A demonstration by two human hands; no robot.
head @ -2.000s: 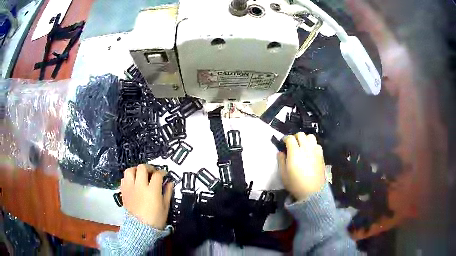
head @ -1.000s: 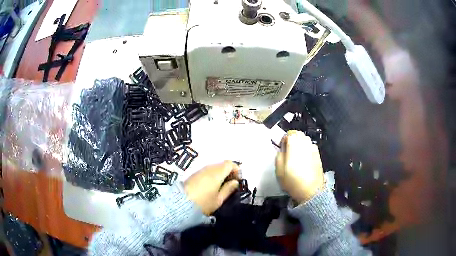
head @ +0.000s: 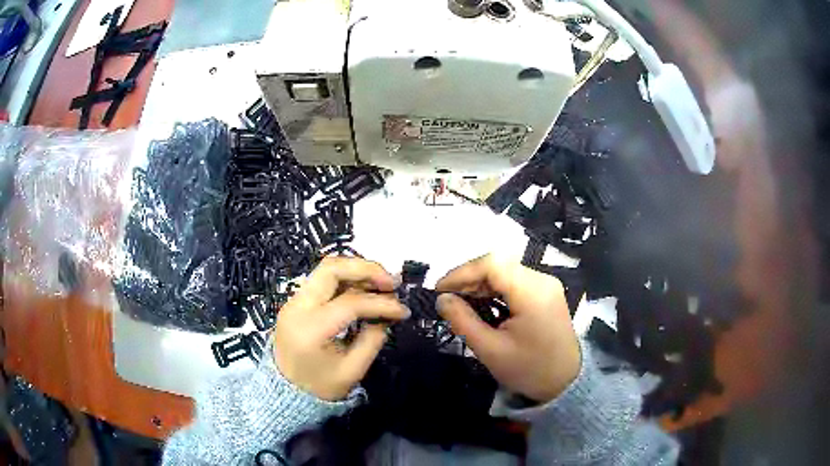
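Note:
My left hand and my right hand are close together in front of the sewing machine. Their fingertips meet a small black webbing strap from both sides. A short end of the strap points up toward the machine. Whether a buckle is on it is hard to tell. A dark bunch of strap assemblies lies below and between my hands at the table edge. A loose heap of black slider buckles is left of the machine, partly behind my left hand.
The sewing machine head stands ahead, with the needle area beneath it. A clear bag of buckles lies left. Cut webbing pieces are piled right, under a white lamp. Crossed straps lie upper left.
My left hand has moved from the left buckles to the middle. My right hand has moved inward to meet it. The strap and buckles that lay below the needle area no longer show there.

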